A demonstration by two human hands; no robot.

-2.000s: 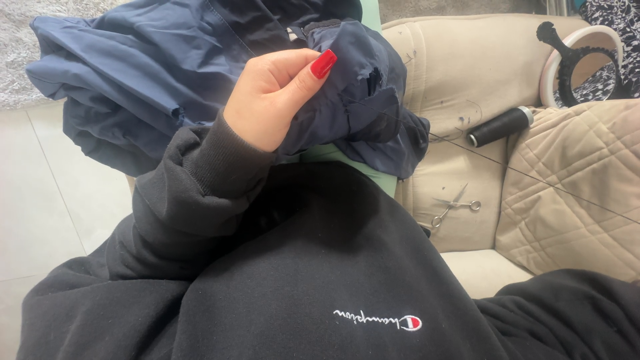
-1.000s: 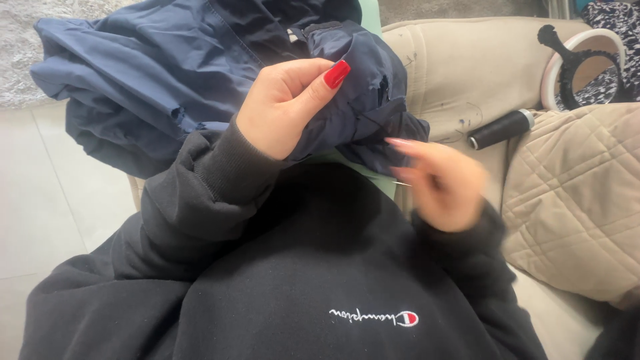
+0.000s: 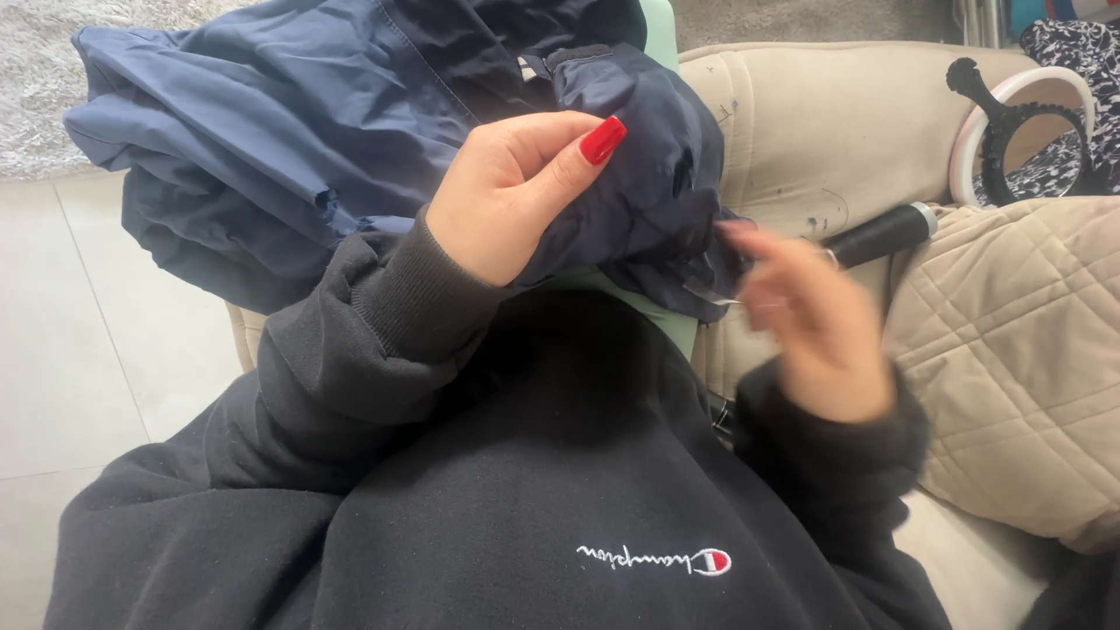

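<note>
My left hand, with a long red thumbnail, pinches a fold of a navy blue fabric garment between thumb and fingers. The crumpled garment has a small frayed hole at its middle and a dark slit right of my left hand. My right hand, motion-blurred, is at the garment's lower right edge. Its fingers hold a thin, pale, needle-like item. Right behind that hand, a black thread spool lies on the beige seat. Dark sleeves cover both wrists.
A pale green surface shows beneath the garment. To the right are a beige quilted cloth, a white ring and a black toothed ring with a handle. Grey carpet and floor tiles lie at the left.
My right hand, out of view two seconds ago, came in to the garment's right edge. It now covers the spot where small scissors lay on the seat. My left hand keeps its pinch.
</note>
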